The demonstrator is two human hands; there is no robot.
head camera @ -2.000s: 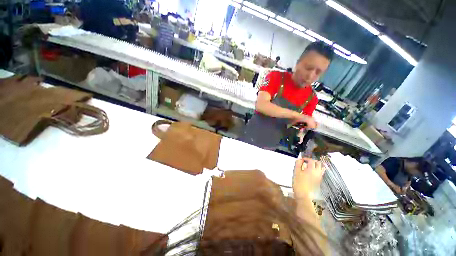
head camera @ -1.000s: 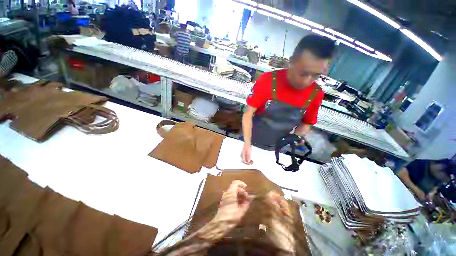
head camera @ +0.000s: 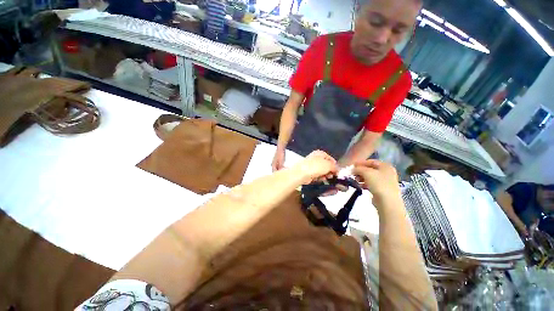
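A black head strap (head camera: 331, 209) with open loops hangs over the table's far edge, held from behind by a worker in a red shirt and grey apron. My left hand (head camera: 318, 165) is at its top left, with fingers curled; whether it grips anything is unclear. My right hand (head camera: 378, 177) is at its top right, with thumb and finger on a small white sticker (head camera: 346, 172) between my two hands. Both my arms reach forward over brown bag panels (head camera: 285, 243).
A brown bag panel with a handle (head camera: 197, 155) lies left of my arm. More brown panels and looped straps (head camera: 70, 114) lie at far left. White-faced stacked boards (head camera: 477, 215) stand at right, with clear plastic bags (head camera: 486, 288) in front. Another worker (head camera: 530, 203) is at far right.
My hands have moved forward from over the brown panels to the head strap. The worker has come closer, and the strap is now nearer to me and left of where it was.
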